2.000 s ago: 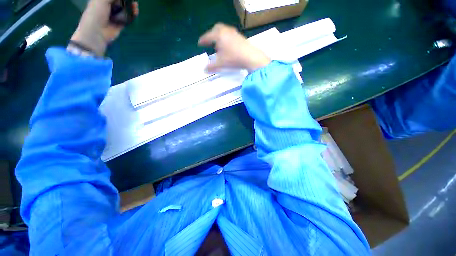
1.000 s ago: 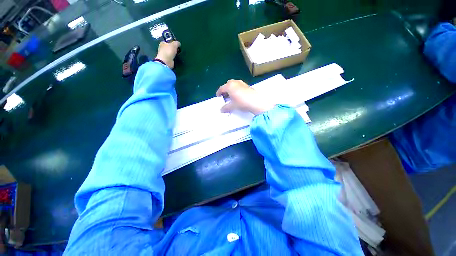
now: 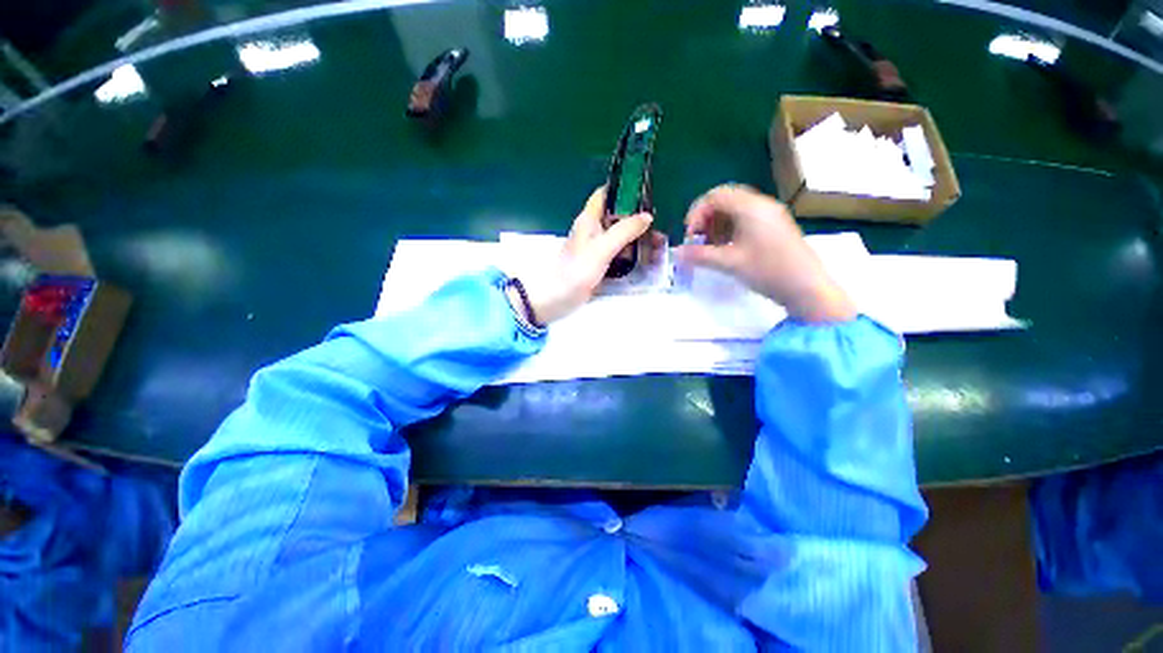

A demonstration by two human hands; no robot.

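My left hand (image 3: 594, 251) holds a handheld unit (image 3: 633, 179), a long narrow black body with a green board showing inside, upright above the white strips. My right hand (image 3: 755, 245) is just to the right of it, blurred, with thumb and fingertips together around a small pale piece (image 3: 693, 242) that is hard to make out. White adhesive strips or sheets (image 3: 950, 291) lie overlapping on the green surface under both hands.
A small cardboard box (image 3: 867, 207) with loose white pieces stands beyond the strips at right. Other dark units (image 3: 438, 83) lie farther across the surface. A box with red and blue contents (image 3: 64, 334) is at left. Blue sleeves of other people show at both sides.
My left hand has drawn back from the far side with a unit and now holds it over the strips. My right hand has lifted off the strips beside it. The view has turned.
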